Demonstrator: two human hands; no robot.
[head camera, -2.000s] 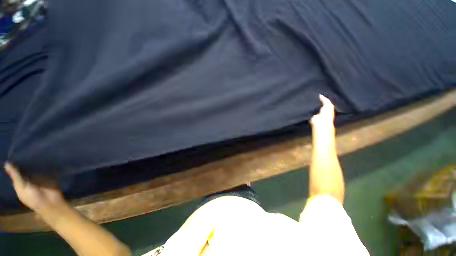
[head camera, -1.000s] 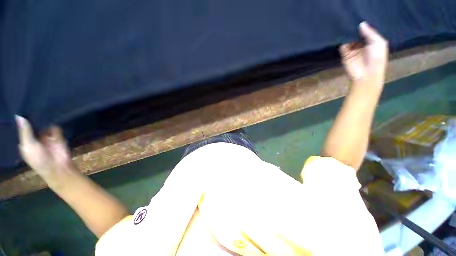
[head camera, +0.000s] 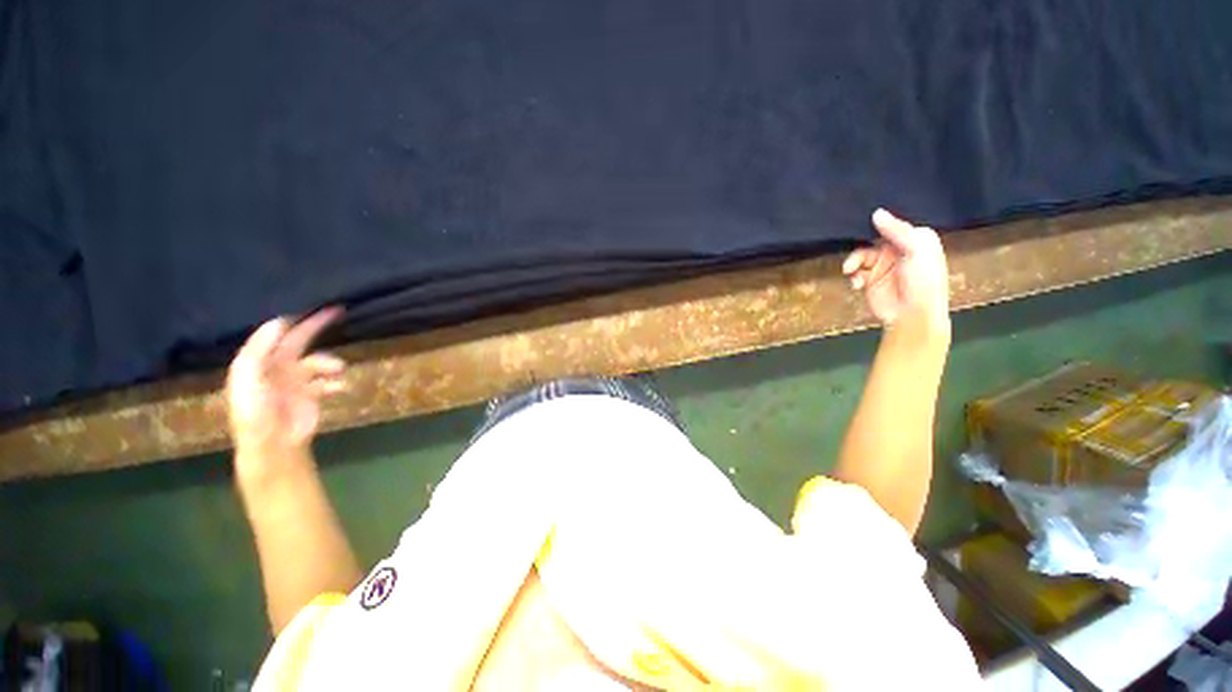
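The dark navy-black fabric ply (head camera: 541, 122) lies nearly flat over the table, with a few soft wrinkles at the right. Its near edge bows away from the wooden edge between my hands, and thin layered edges of the stack show there. My left hand (head camera: 281, 385) is at the fabric's edge at the left, over the wooden edge, fingers apart and slightly blurred, holding nothing that I can see. My right hand (head camera: 903, 277) is at the fabric's edge at the right, palm turned up, fingers apart; no cloth shows gripped in it.
The worn brown wooden table edge (head camera: 541, 354) runs across the view above a green floor (head camera: 757, 406). Taped cardboard boxes (head camera: 1067, 419) and a clear plastic bag (head camera: 1121, 521) are at the lower right. A dark bar (head camera: 1007, 615) crosses beside them. A blue object is at the lower left.
The large folds in the ply have flattened, and its edge lies nearer the wood. Both hands have come off the cloth's pinched edge; my left hand has moved right, toward my body.
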